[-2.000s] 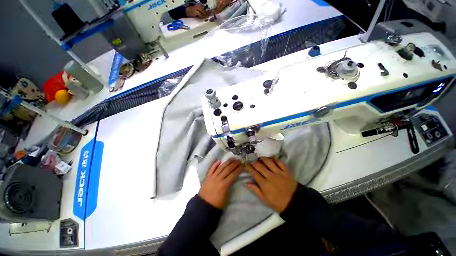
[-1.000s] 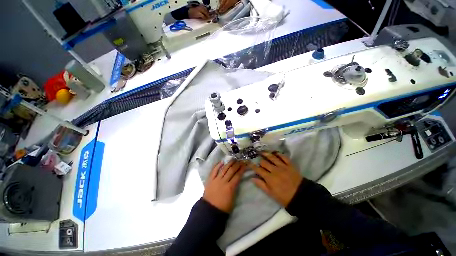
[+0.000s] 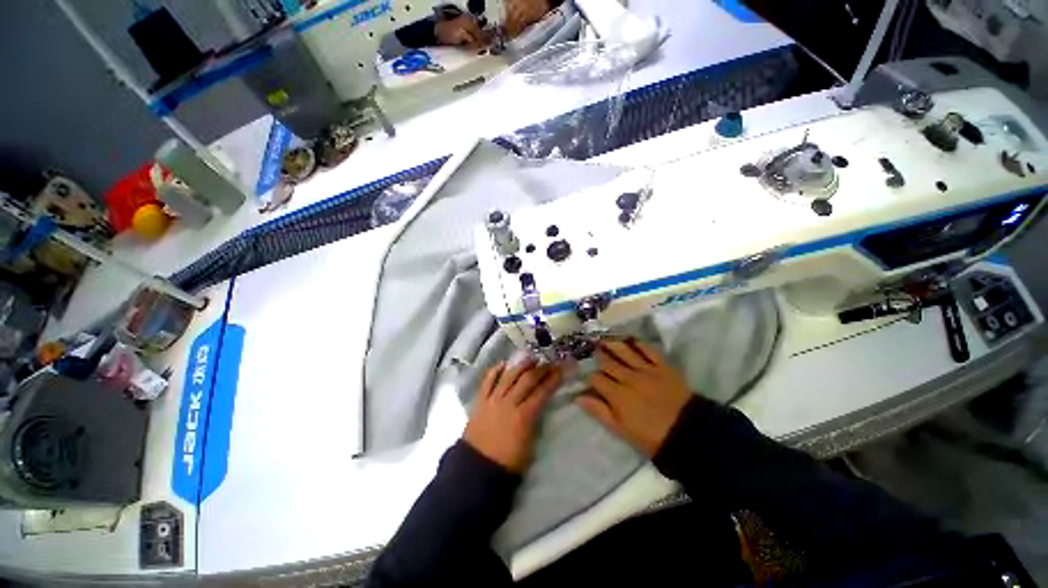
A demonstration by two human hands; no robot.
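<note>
A light grey garment piece [image 3: 420,333] lies spread on the white table, under and around the head of the sewing machine [image 3: 690,247]. A dark line runs along its edges, and a pale strip [image 3: 586,540] shows at the front. My left hand [image 3: 507,414] lies flat on the cloth, just left of the needle area. My right hand [image 3: 634,396] lies flat on it to the right, fingertips close to the presser foot [image 3: 571,348]. Both hands press on the cloth with fingers somewhat spread. The needle is too small to tell, and the stitching spot is partly hidden.
Small dark tools [image 3: 902,308] lie under the machine arm at right. A grey cloth heap [image 3: 977,459] is below the table edge. A grey box-like device [image 3: 71,442] stands at left. On the opposite table are blue-handled scissors [image 3: 416,62], clear plastic and another person's hands.
My hands and the garment's front part have shifted slightly forward toward the needle area since one second ago. Both hands stay on the cloth. The view has tilted a little.
</note>
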